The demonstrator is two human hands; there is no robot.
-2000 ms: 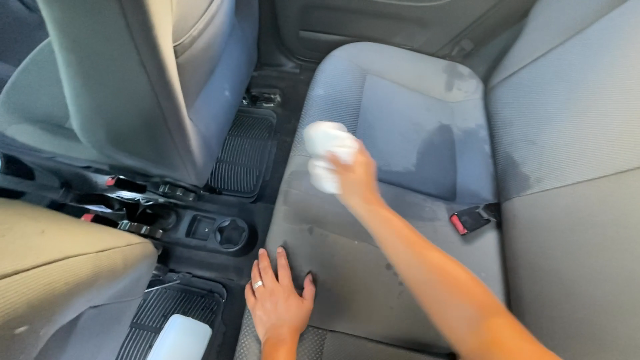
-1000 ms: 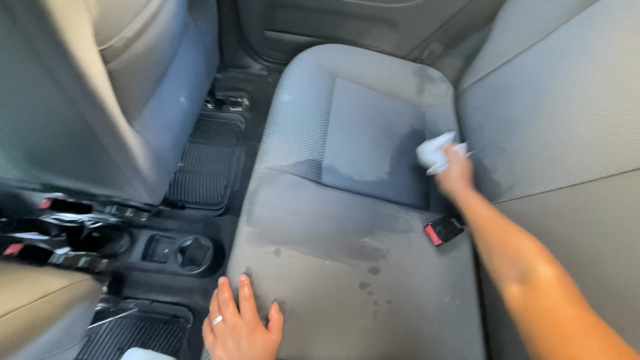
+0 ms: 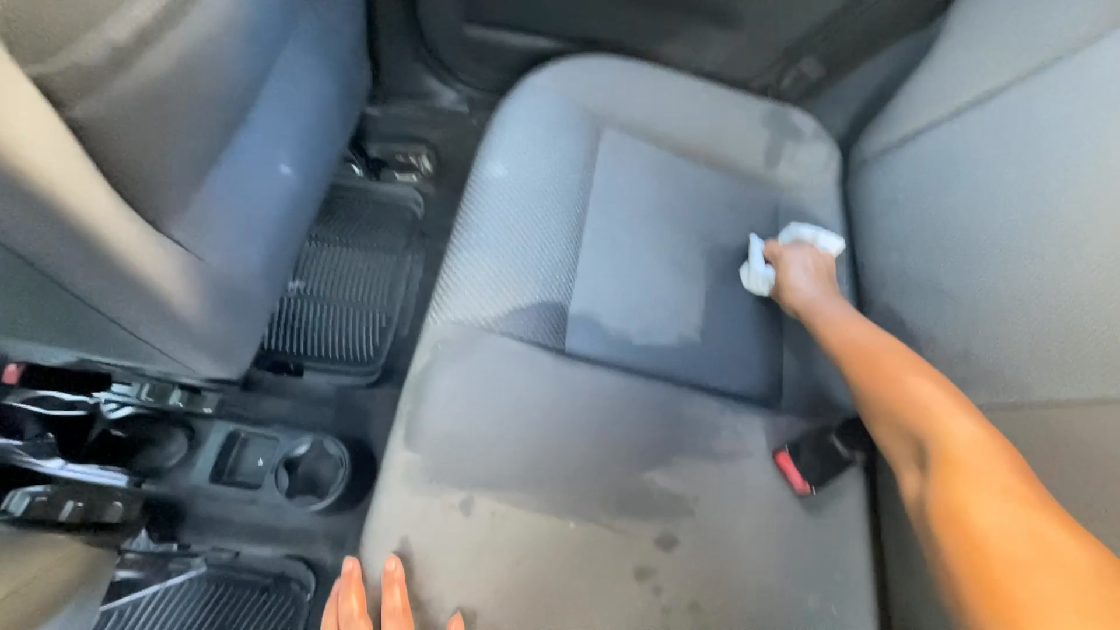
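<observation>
My right hand [image 3: 803, 276] grips a crumpled white cloth [image 3: 814, 238] and presses it on the grey fabric rear seat cushion [image 3: 656, 227], near the backrest. Dark damp patches spread around the cloth and over the middle of the cushion, with small dark spots nearer to me. At the bottom edge of the view, my left hand [image 3: 376, 604] rests on the front part of the seat with its fingers apart; only the fingers show, and nothing is seen in them.
A seat belt buckle [image 3: 814, 459] with a red button lies below my right forearm. The backrest [image 3: 997, 219] rises at the right. On the left are a front seat [image 3: 175, 175], a centre console with a cup holder [image 3: 312, 472] and ribbed rubber floor mats [image 3: 337, 289].
My right hand with the cloth has moved from the cushion's front part towards the backrest. A damp patch shows on the near part where the cloth was. The view has shifted.
</observation>
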